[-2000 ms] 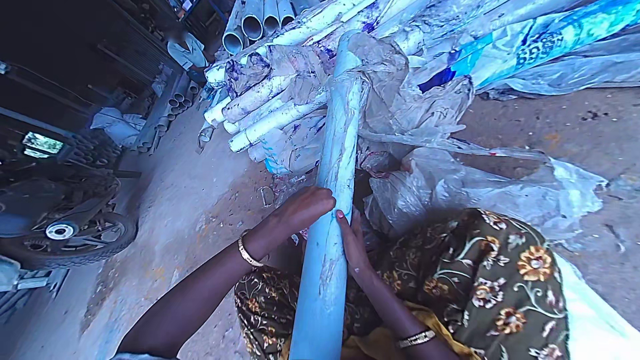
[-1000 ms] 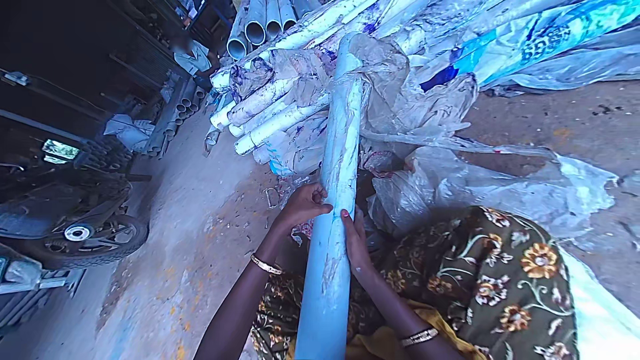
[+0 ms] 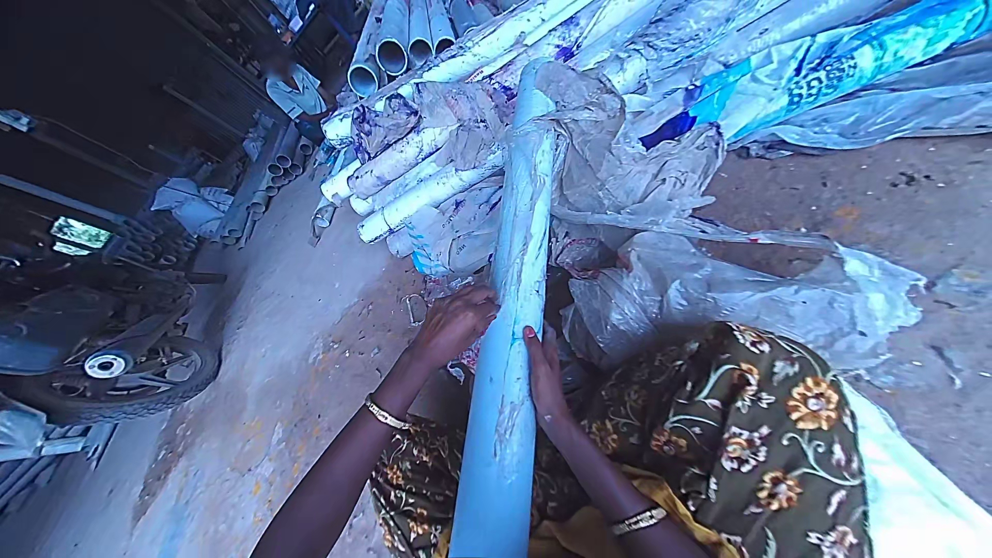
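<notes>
A long light-blue plastic pipe (image 3: pixel 496 434) runs from the bottom middle up to the pile of pipes. Torn, wrinkled plastic film (image 3: pixel 527 225) clings to its upper part and hangs loose on the right near its far end. My left hand (image 3: pixel 457 322) is at the pipe's left side, fingers curled in at its edge; whether film is pinched between them cannot be made out. Against the right side rests my right hand (image 3: pixel 546 376), its thumb on the pipe and the other fingers hidden behind it.
Wrapped pipes (image 3: pixel 434 194) are heaped ahead, with grey pipes (image 3: pixel 391 46) behind. Loose clear plastic sheeting (image 3: pixel 744 287) lies on the floor at right. A motorcycle wheel (image 3: pixel 108 366) is at left. A person (image 3: pixel 296 91) is in the back left. Patterned cloth (image 3: pixel 744 434) covers my lap.
My left hand moved slightly up along the pipe's left side between the first and second frames, and its fingers are now more curled. The right hand stays at the pipe's right side.
</notes>
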